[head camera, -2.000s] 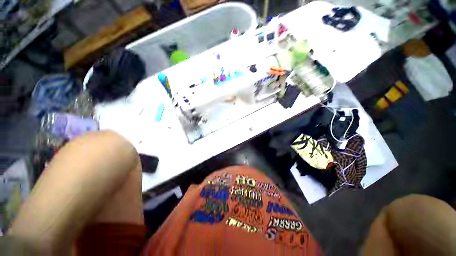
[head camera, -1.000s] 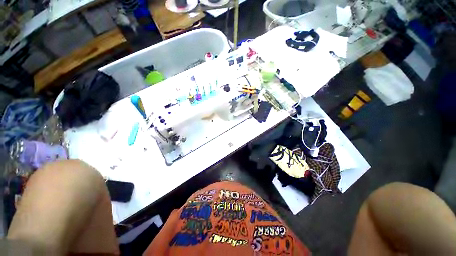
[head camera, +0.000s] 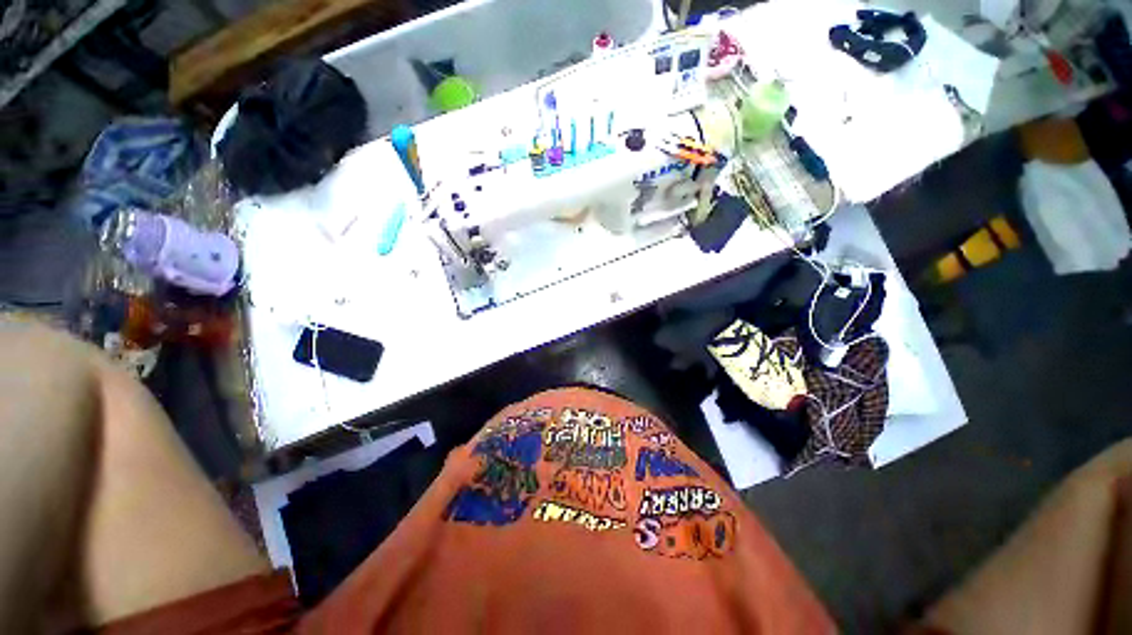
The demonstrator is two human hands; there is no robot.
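Observation:
Neither hand is in the picture; only my bare arms show at the lower left and lower right, cut off by the edges. In front of me a white sewing machine [head camera: 559, 199] stands on a white table [head camera: 410, 397]. Its needle area [head camera: 478, 261] is at the left end of the head. A black smartphone [head camera: 339, 354] lies on the table at the left, with a thin white cord [head camera: 315, 325] across it. Orange-handled snips [head camera: 695, 151] lie on the machine top. A checked cloth [head camera: 857, 403] lies with a cream printed piece [head camera: 757, 362] at the right.
A lilac tumbler [head camera: 180, 252] stands left of the table. A black bundle [head camera: 294, 124] sits at the back left, beside a long pale bin [head camera: 521, 56]. A black fabric stack [head camera: 354, 502] lies on a white board at the lower left. White cloth [head camera: 1075, 205] hangs at the far right.
The view has shifted, so the table sits higher and further right. My left arm has moved outward to the left, uncovering the phone, cord and black stack. My right arm is further to the right.

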